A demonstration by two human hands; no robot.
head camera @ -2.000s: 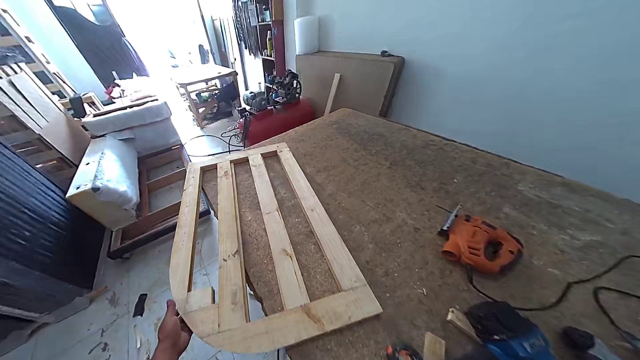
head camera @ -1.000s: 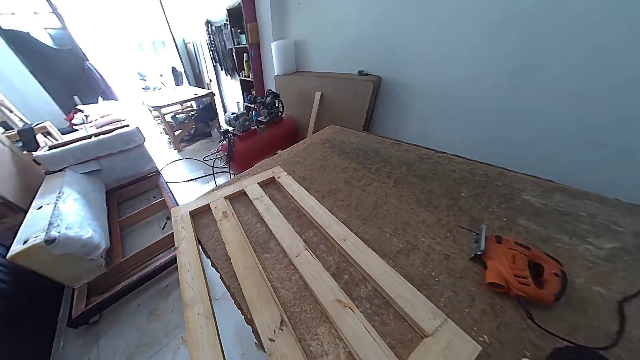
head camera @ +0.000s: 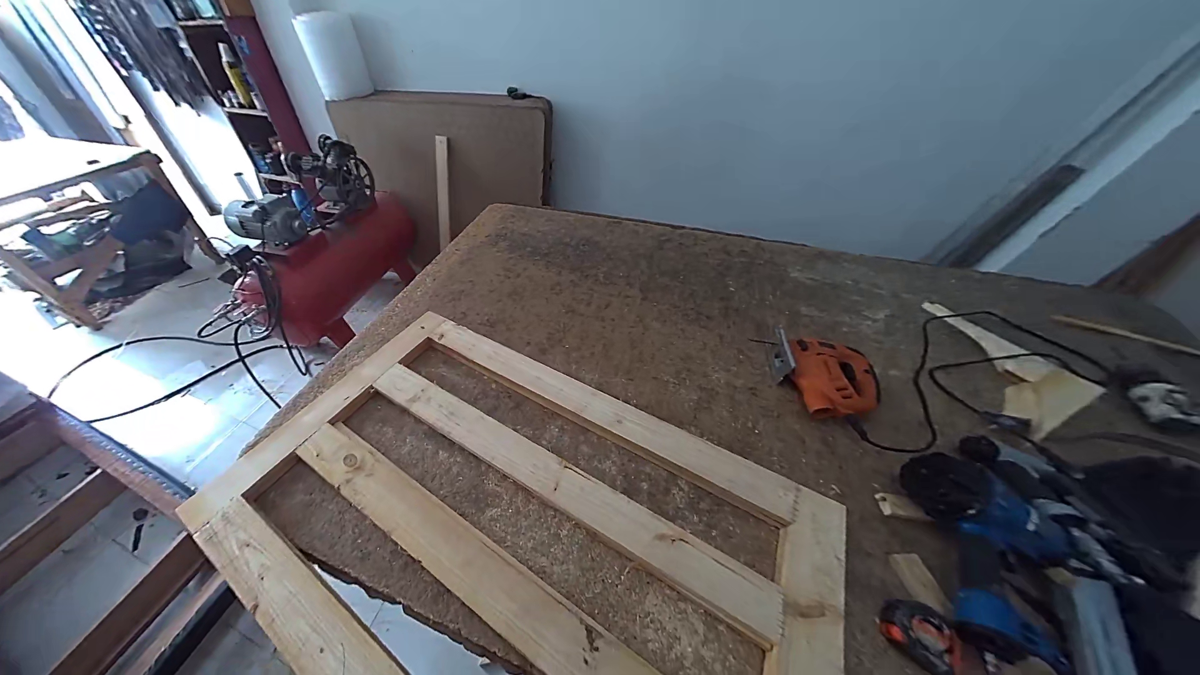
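Observation:
Neither of my hands shows in the head view now. A slatted wooden frame (head camera: 562, 483) of pale boards lies on the brown worktable (head camera: 656, 291), its left part reaching past the table's edge over the tiled floor. Its lower end is cut off by the view's bottom edge. To the right of the frame an orange jigsaw (head camera: 834, 378) rests on its side, its blade pointing left and a black cord running from it. Blue power tools (head camera: 1003, 525) lie in a heap at the lower right, with an orange and black round tool (head camera: 919, 635) beside them.
A red air compressor (head camera: 342, 262) stands on the floor beyond the table's left edge, with black hoses around it. A brown board (head camera: 497, 150) leans on the wall behind. Wood offcuts (head camera: 1041, 394) lie near the jigsaw cord. A dark wooden framework (head camera: 103, 600) sits at the lower left.
My left hand, at the wooden frame's near corner two seconds ago, is out of view. The view has shifted and turned, bringing the heap of blue tools in at the right.

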